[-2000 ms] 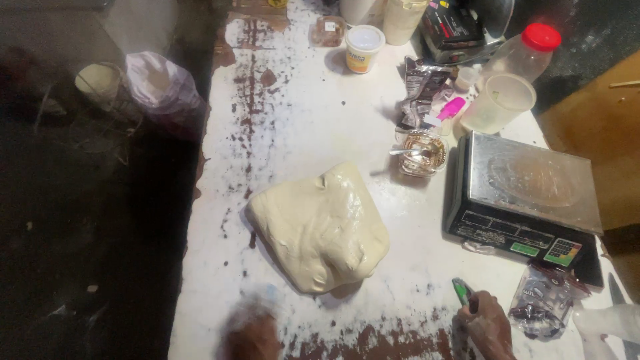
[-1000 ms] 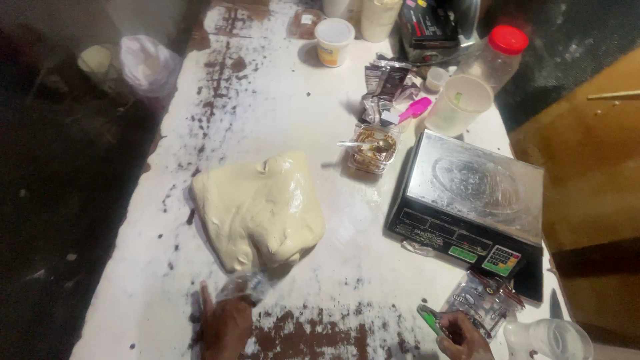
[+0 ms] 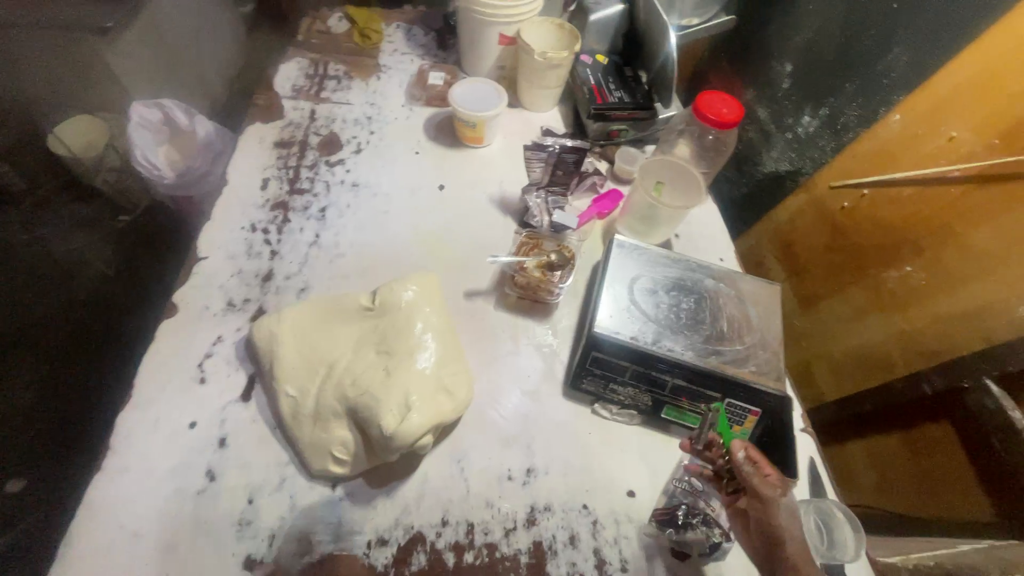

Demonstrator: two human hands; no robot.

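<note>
A large lump of pale dough (image 3: 364, 376) lies on the worn white tabletop, left of centre. My right hand (image 3: 748, 484) is at the lower right, its fingers closed on a small green plastic tool (image 3: 725, 424), in front of the digital scale's (image 3: 688, 312) keypad. Just below those fingers a dark printed packet (image 3: 688, 512) rests on the table. At the bottom edge, below the dough, my left hand (image 3: 320, 565) shows only as a blurred sliver, and what it holds is hidden. A clear tub with brown paste (image 3: 540, 276) and a spoon stands between dough and scale.
Behind the scale are a clear cup (image 3: 662, 200), a red-lidded plastic jar (image 3: 704, 136), a pink scoop (image 3: 600, 208) and crumpled packets (image 3: 554, 172). A lidded tub (image 3: 478, 116) and white buckets (image 3: 500, 36) stand farther back. A knife blade (image 3: 817, 484) and clear container (image 3: 832, 530) lie at the right edge.
My right hand has risen from the table by the packet to the scale's front, with the green tool in it. My left hand has dropped mostly out of view. The view has shifted.
</note>
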